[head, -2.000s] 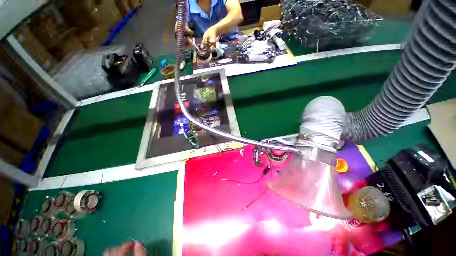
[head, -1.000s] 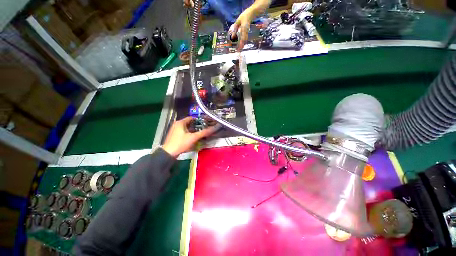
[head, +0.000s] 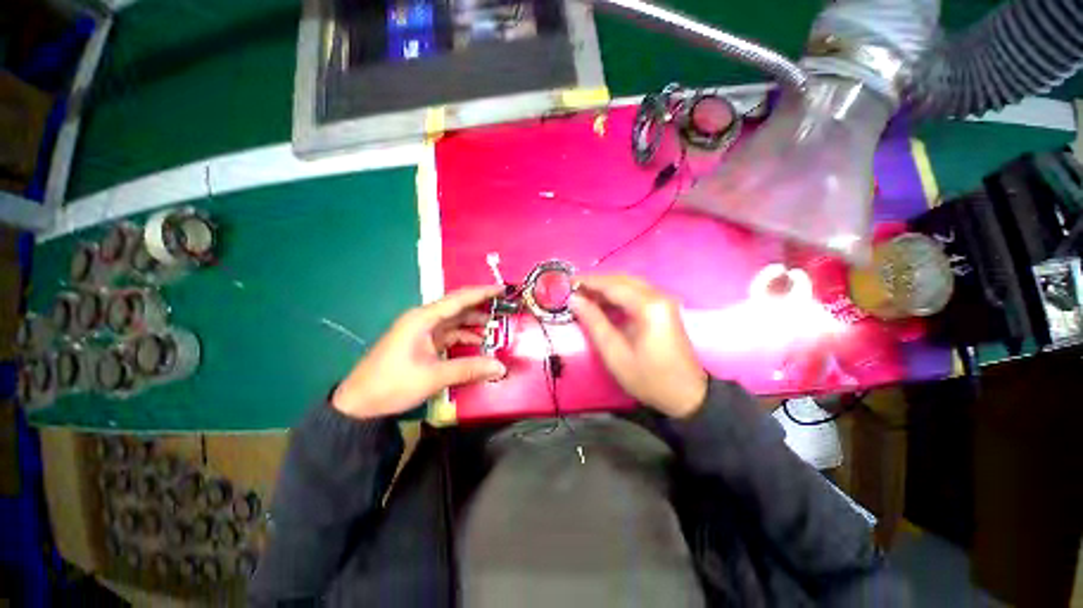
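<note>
A stator or coil ring [head: 551, 289] with a dark, toothed-looking rim is over the red sheet [head: 641, 249], between my hands. Thin black lead wires [head: 549, 344] trail from it towards my body, with a tiny black plug on them. My left hand [head: 422, 354] holds a small dark and white piece [head: 496, 330] with wires between thumb and fingers, just left of the ring. My right hand [head: 644, 339] grips the ring's right edge with thumb and fingertips. Whether the piece and ring are joined is too small to tell.
Beyond lie another ring [head: 713, 120] with looped wires, a framed panel [head: 445, 59] and a silver flexible arm [head: 713, 42]. The clear fume funnel [head: 796, 166], amber pot [head: 909, 276] and black box [head: 1009, 238] stand right. Rows of units [head: 128, 309] sit left; a carton [head: 71, 499] of units is below.
My left hand has come back from the framed panel to the red sheet. My right hand has come into view. The ring and small piece are now at my hands, and the view has tilted down.
</note>
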